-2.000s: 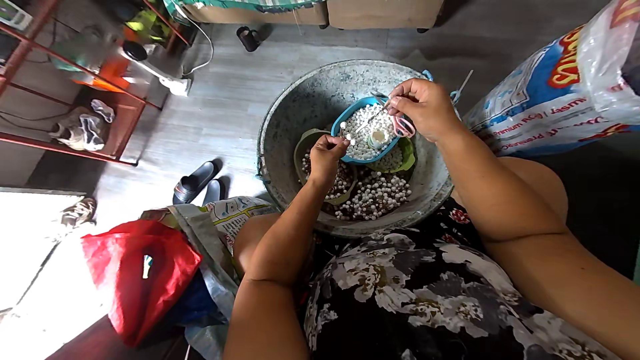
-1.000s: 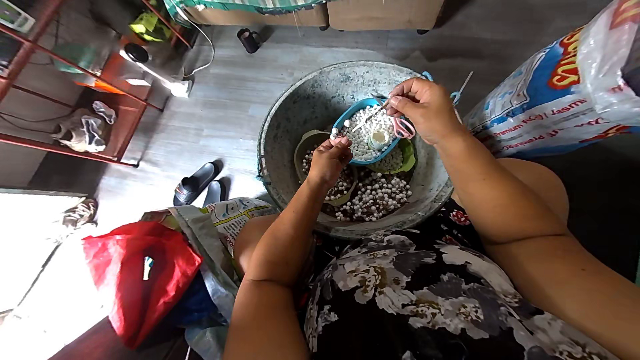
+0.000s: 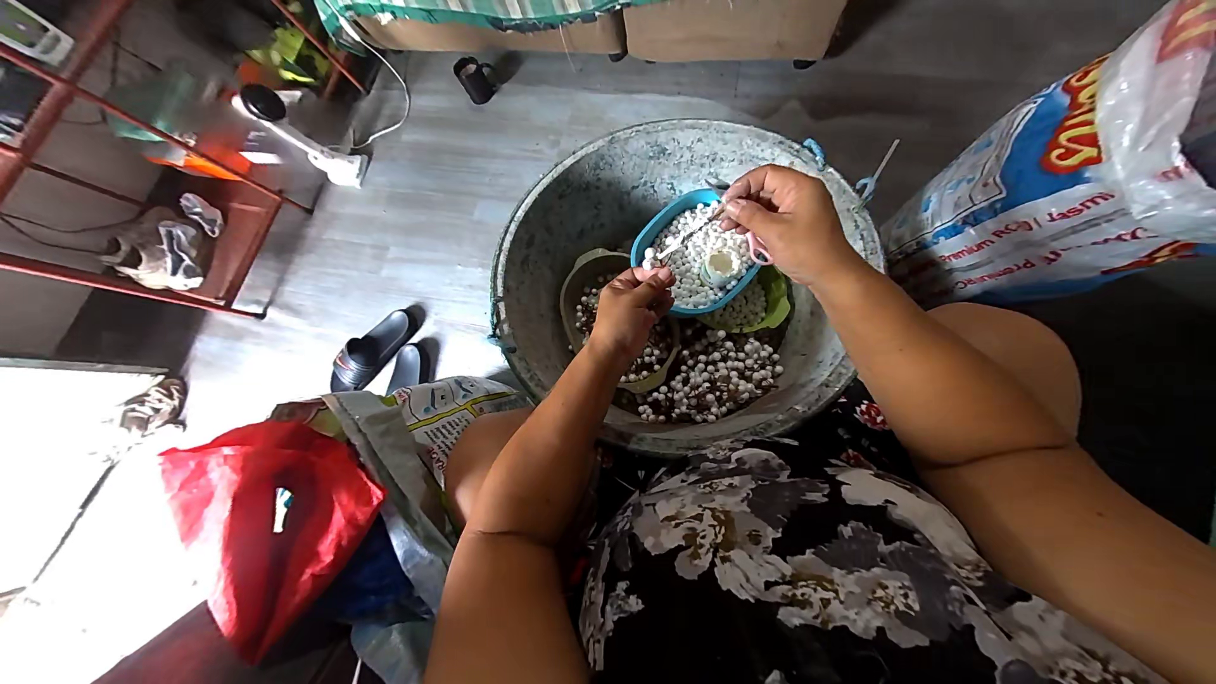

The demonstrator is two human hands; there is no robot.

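Note:
Between my knees stands a large round grey basin (image 3: 560, 218). My left hand (image 3: 635, 306) pinches a small white bead at the near left edge of a blue plastic tray (image 3: 649, 231) full of white beads (image 3: 686, 275). My right hand (image 3: 781, 220), above the tray's right side, holds a pair of scissors with a pink handle (image 3: 759, 251) and a thin strand or wire that runs toward my left fingers. A small pale round container (image 3: 719, 267) sits among the beads. A beige bowl (image 3: 570, 291), a green bowl (image 3: 781, 302) and loose white beads on dark stems (image 3: 712, 375) lie lower in the basin.
A printed plastic sack (image 3: 1016, 190) stands at the right. Red cloth or plastic (image 3: 275, 532) and a printed sack (image 3: 380, 446) lie at the left. Black slides (image 3: 375, 350) and a dark mug (image 3: 475, 81) are on the floor, near a red metal shelf (image 3: 237, 223).
My left hand has shifted slightly about the near left edge of the blue tray. My right hand stays nearly in place with the scissors.

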